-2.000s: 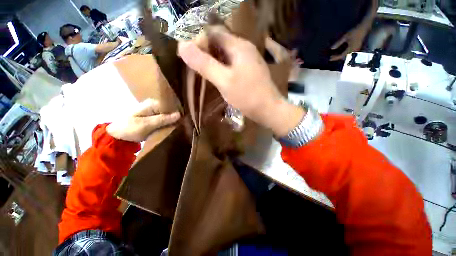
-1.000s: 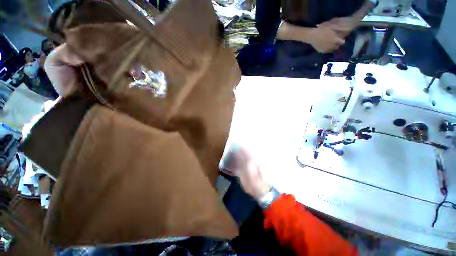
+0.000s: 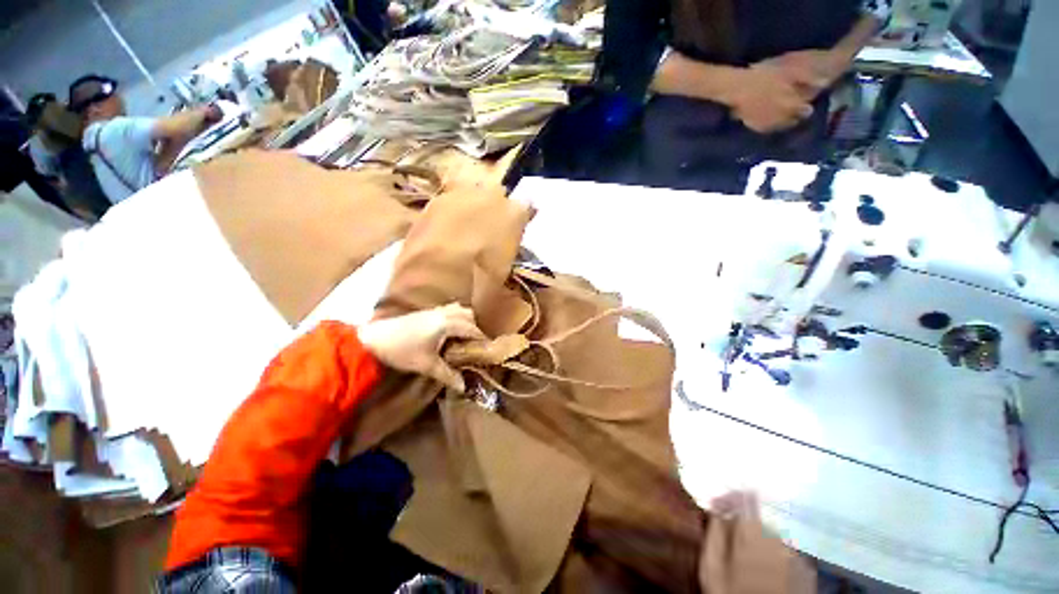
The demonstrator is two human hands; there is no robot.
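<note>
A brown bag piece lies bunched and folded over the front of the white table, its lower part hanging toward me. Narrow tan strap loops curve over its top. My left hand is closed on the bag piece at the base of the loops. A small shiny patch shows just below my fingers. My right hand is blurred at the bottom edge, beside the bag's lower right side; whether it grips the fabric cannot be told.
The white sewing machine stands at right, with a slim reddish tool and dark cord on its bed. Layered white and brown panels are piled at left. Strap bundles lie behind. A person in dark clothes stands opposite, hands together.
The bag piece has come down from its raised position at left onto the table front. My left hand has moved right and down with it. My right hand has moved right and down.
</note>
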